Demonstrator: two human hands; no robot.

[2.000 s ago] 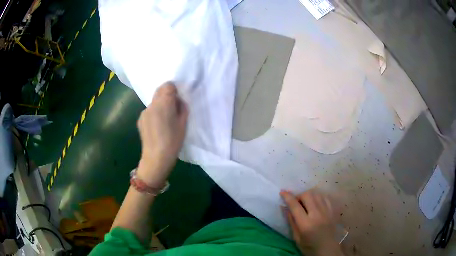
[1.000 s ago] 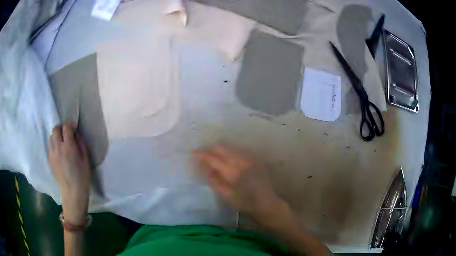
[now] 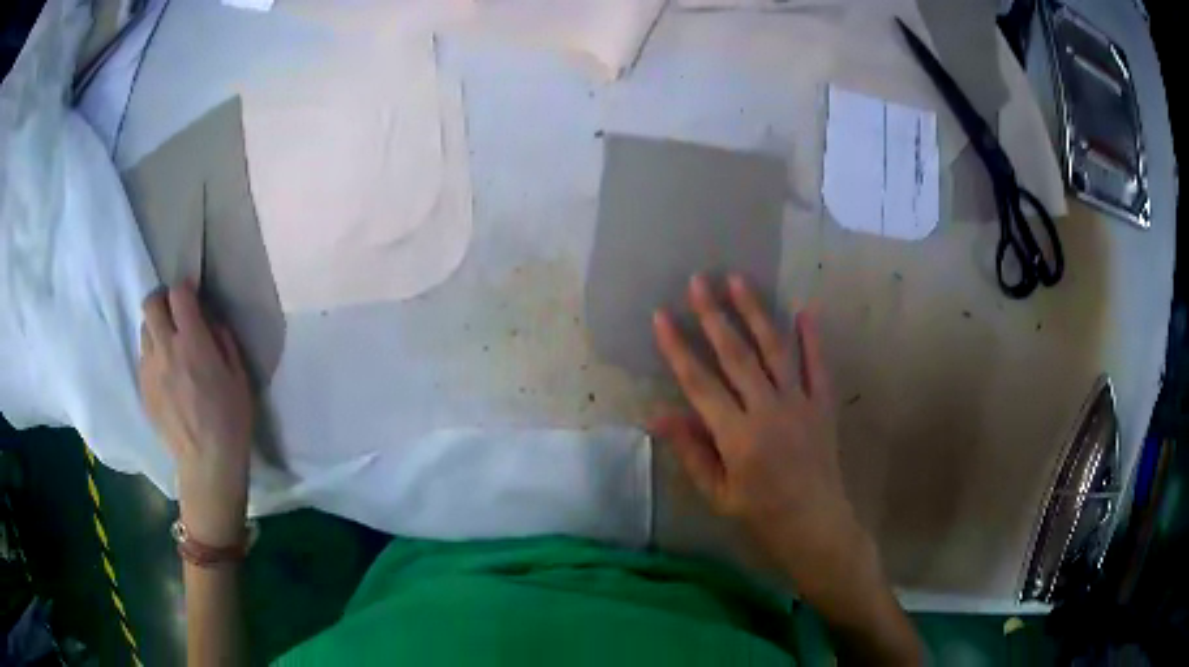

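Observation:
The grey-taupe pocket piece (image 3: 678, 215) lies flat in the middle of the table, straight edge away from me. My right hand (image 3: 756, 417) lies on its lower right part with fingers spread, holding nothing. My left hand (image 3: 196, 378) rests on the large grey rounded piece (image 3: 209, 235) with a slit, at the left; its fingers are bent, and whether they grip cloth cannot be told. White interfacing (image 3: 548, 476) runs from the heap at the left along the near table edge, its straight end left of my right wrist.
Pale pink pieces (image 3: 352, 196) lie right of the large grey piece. The pocket template (image 3: 883, 163), black scissors (image 3: 998, 170), shiny metal rest (image 3: 1102, 117) and iron (image 3: 1082, 502) are at the right. A paper label (image 3: 248, 4) is cut off at the top.
The view has swung right. The pocket piece has moved nearer and left, away from the template. My right hand has left the interfacing for the pocket piece; my left hand has moved onto the large grey piece.

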